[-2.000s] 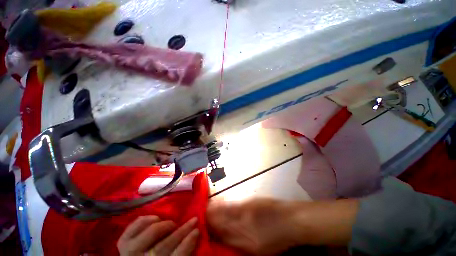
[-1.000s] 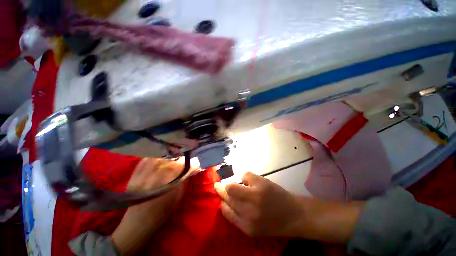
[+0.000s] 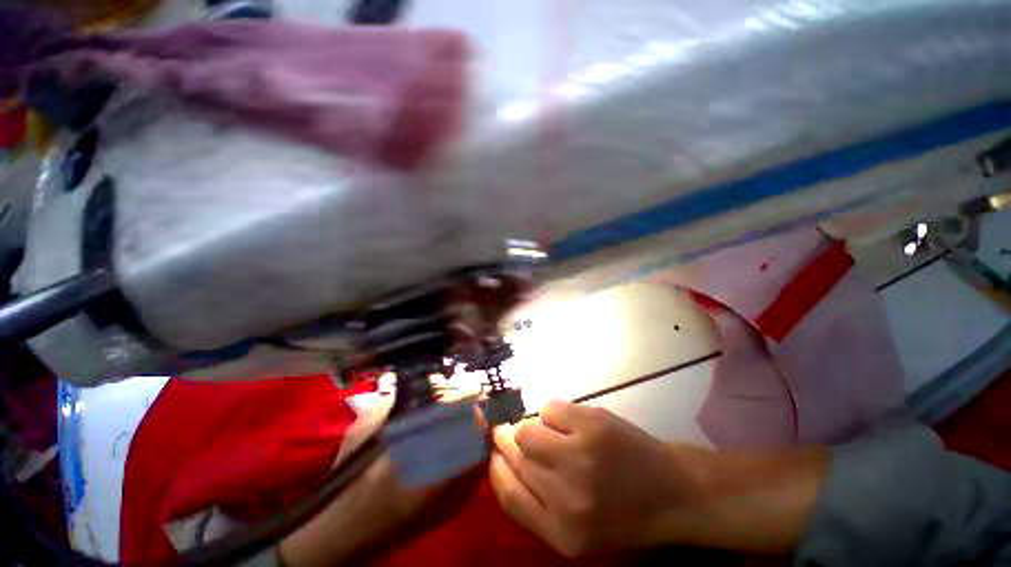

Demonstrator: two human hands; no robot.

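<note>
Red fabric lies on the machine bed left of the needle area and runs down toward me. My right hand pinches the fabric's edge just in front of the presser foot, thumb and forefinger together. My left hand lies on the red fabric left of the foot, partly hidden behind the curved guard and a grey block on the machine head; its fingertips are hidden, so its grip cannot be told. The white sewing machine head is blurred and fills the upper view.
Pale pink pieces lie on the bed at the right, with a red strip on them. A pink rag strip hangs over the head. The metal guard arm looms at the left. More red cloth shows at the far right edge.
The left hand has moved from the front edge to beside the foot. The right hand has gone up to the foot with the fabric edge. The machine head looms closer and the guard has shifted left.
</note>
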